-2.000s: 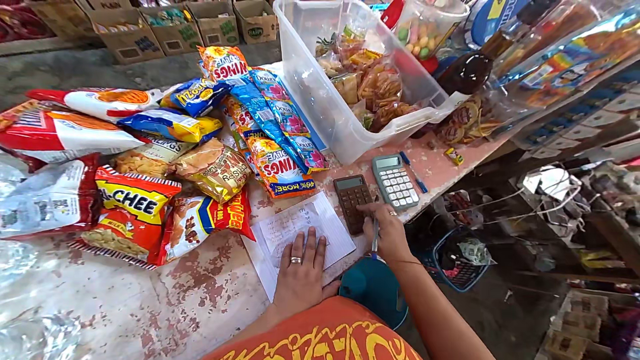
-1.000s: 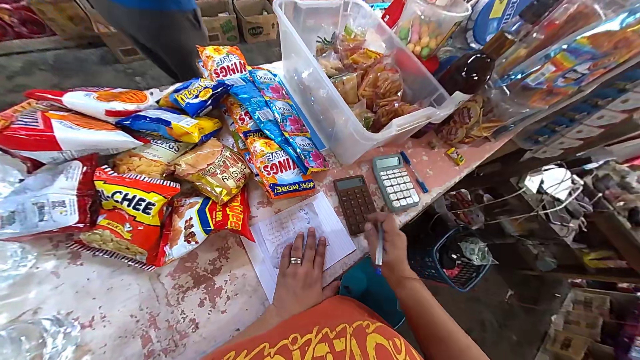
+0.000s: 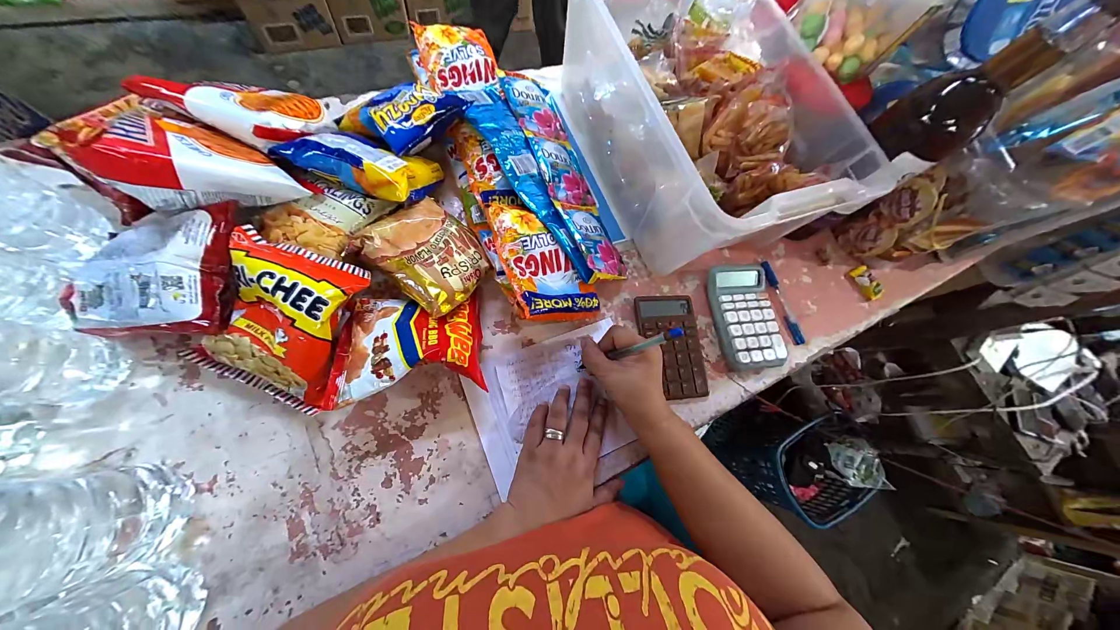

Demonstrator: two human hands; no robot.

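My left hand, with a ring on one finger, lies flat over the lower part of some white paper sheets that bear handwriting. A blue-capped pen is held in my right hand, its tip hidden by the fingers near the upper right of the writing. Just right of that hand lies a brown calculator, partly covered by it. Beside it is a grey calculator with white keys, and a blue pen rests along that one's right side.
Snack bags and strips of detergent and fabric softener sachets cover the table's left and middle. A clear plastic bin of packed snacks stands behind the calculators. Clear plastic bottles line the left edge; a blue basket sits below the table.
My right hand has moved left from the brown calculator onto the paper, with the pen in it. My left hand has stayed on the paper. The person's legs behind the table have shifted right.
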